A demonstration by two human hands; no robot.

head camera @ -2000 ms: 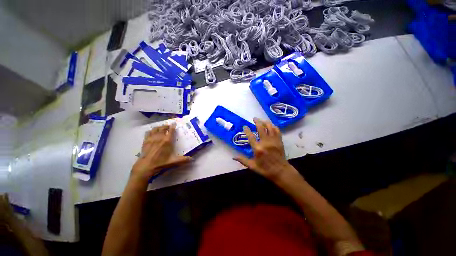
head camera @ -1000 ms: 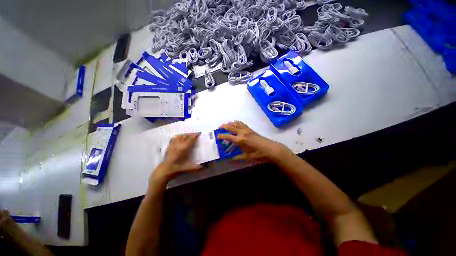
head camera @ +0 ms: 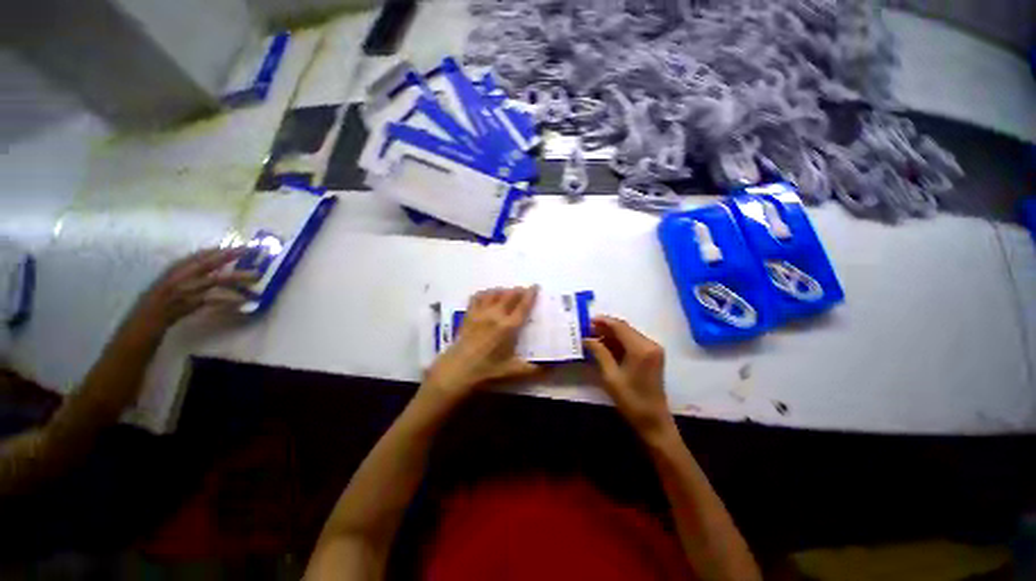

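Note:
A white retail box with blue edges (head camera: pixel 553 327) lies on the white table in front of me. My left hand (head camera: pixel 490 335) grips it from above on its left part. My right hand (head camera: pixel 629 363) holds its right end, with fingers at the blue edge. Some blue shows beside my left fingers; the tray itself is mostly hidden by the box and my hand. Two blue insert trays (head camera: pixel 712 272), each with a white charger piece and a coiled white cable, lie side by side to the right.
A large heap of coiled cables (head camera: pixel 682 80) lies along the back. Fanned flat retail boxes (head camera: pixel 443 187) lie at back left. Another person's hand (head camera: pixel 205 284) touches a packed box (head camera: pixel 290 244) at left. The table's front edge runs just before me.
The blue tray that stuck out of the box's right end is now mostly out of sight. My right hand has moved to that end. The view has shifted left, and another person's hand has reached the packed box.

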